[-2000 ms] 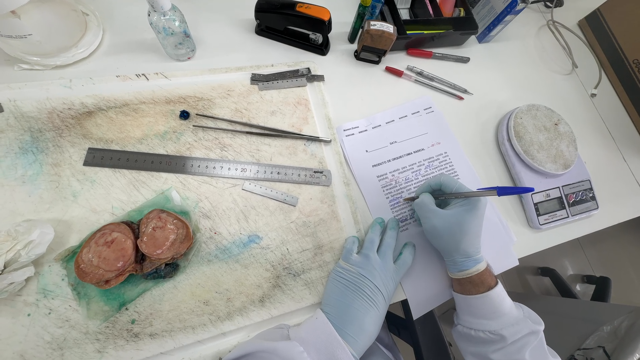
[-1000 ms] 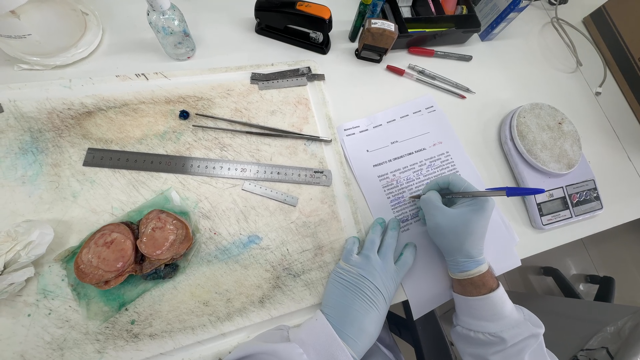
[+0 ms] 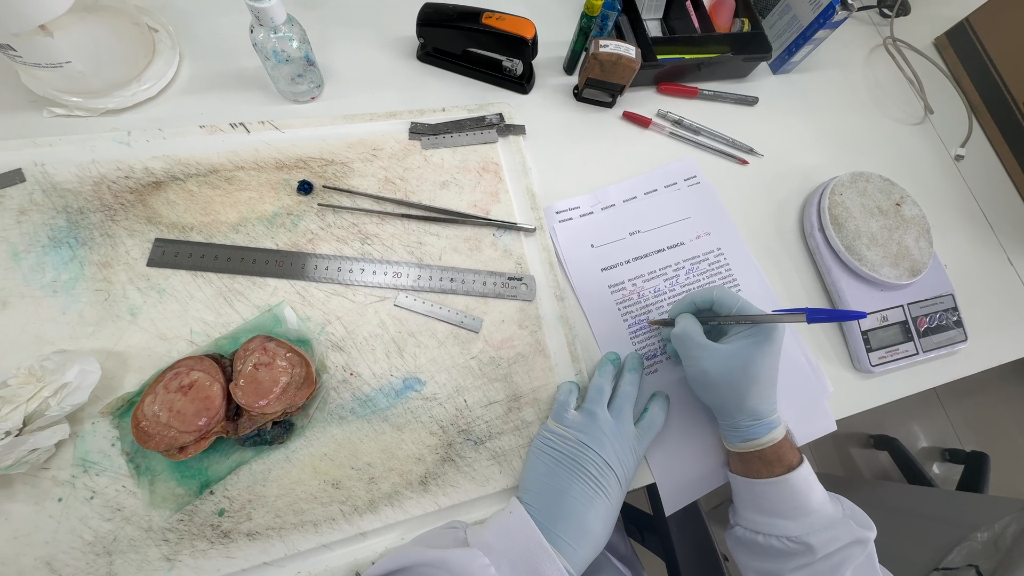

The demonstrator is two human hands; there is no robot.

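Observation:
My right hand (image 3: pixel 724 360), in a pale blue glove, holds a blue-capped ballpoint pen (image 3: pixel 744 318) with its tip on a printed sheet (image 3: pixel 640 216) bearing handwriting. Gloved too, my left hand (image 3: pixel 592 452) rests with fingers spread at the sheet's lower left edge and holds nothing; its fingertips are stained green. On the stained cutting board (image 3: pixel 448 384), a tissue specimen (image 3: pixel 180 404) cut into two halves lies on a green-stained sheet (image 3: pixel 188 484). Above it are a steel ruler (image 3: pixel 340 270), a short ruler piece (image 3: pixel 438 312), tweezers (image 3: pixel 448 214) and a small dark blue piece (image 3: pixel 305 187).
A digital scale (image 3: pixel 880 272) stands right of the papers. Beyond them lie a red marker (image 3: pixel 708 94) and pens (image 3: pixel 696 138), near a stamp (image 3: pixel 606 72), a black organizer (image 3: pixel 704 64) and a stapler (image 3: pixel 478 46). A bottle (image 3: pixel 286 52) is at the back, crumpled paper (image 3: pixel 44 408) at the left.
My right hand with the pen has shifted slightly over the lines of the sheet. My left hand stays in about the same place.

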